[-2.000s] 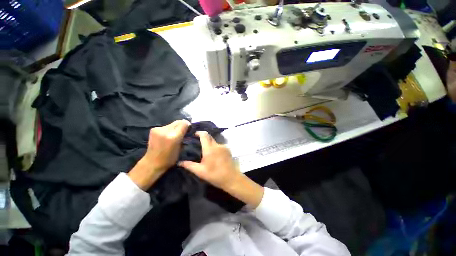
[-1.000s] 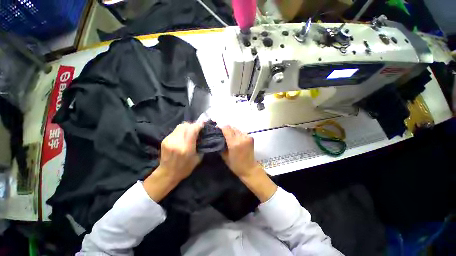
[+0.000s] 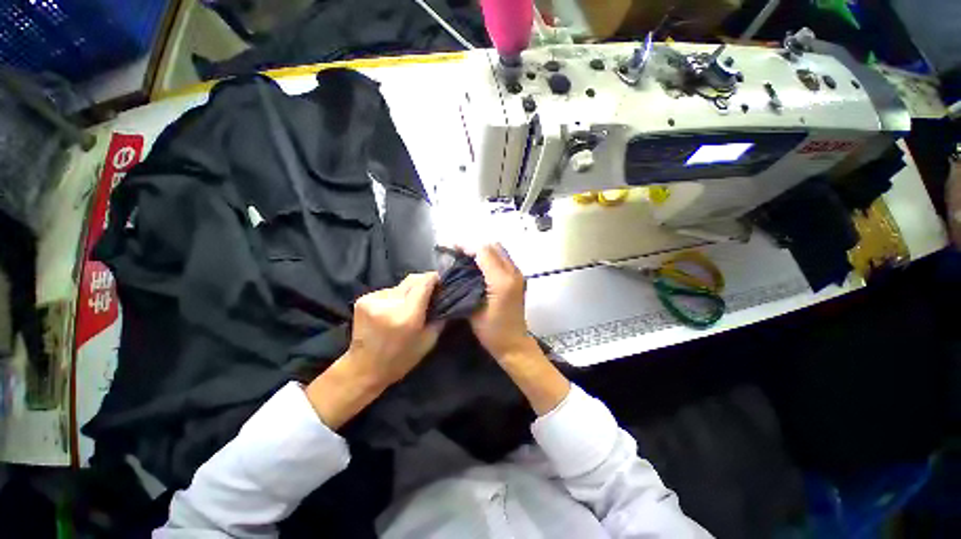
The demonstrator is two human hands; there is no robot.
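A dark garment (image 3: 253, 242) lies spread over the table left of the machine and hangs down over my lap. Small white pieces show on it. My left hand (image 3: 395, 326) grips a bunched, folded part of the cloth from the left. My right hand (image 3: 502, 305) pinches the same bunch from the right. The bunch stands up between my hands, just in front of the needle area of the white sewing machine (image 3: 590, 116), apart from it. The fingertips partly hide the folded edge.
Snips with yellow and green handles (image 3: 690, 288) lie right of the needle. Yellow loops (image 3: 611, 197) show behind the needle area. Dark cloth pieces (image 3: 817, 226) and a gold bundle (image 3: 883, 244) are at the machine's right end. A pink cone (image 3: 508, 26) stands above the machine head.
Since two seconds ago, both hands have closed around the bunched cloth and raised it, with the right hand's fingers no longer spread. Over the last second the bunch tilted slightly. The camera view also shifted.
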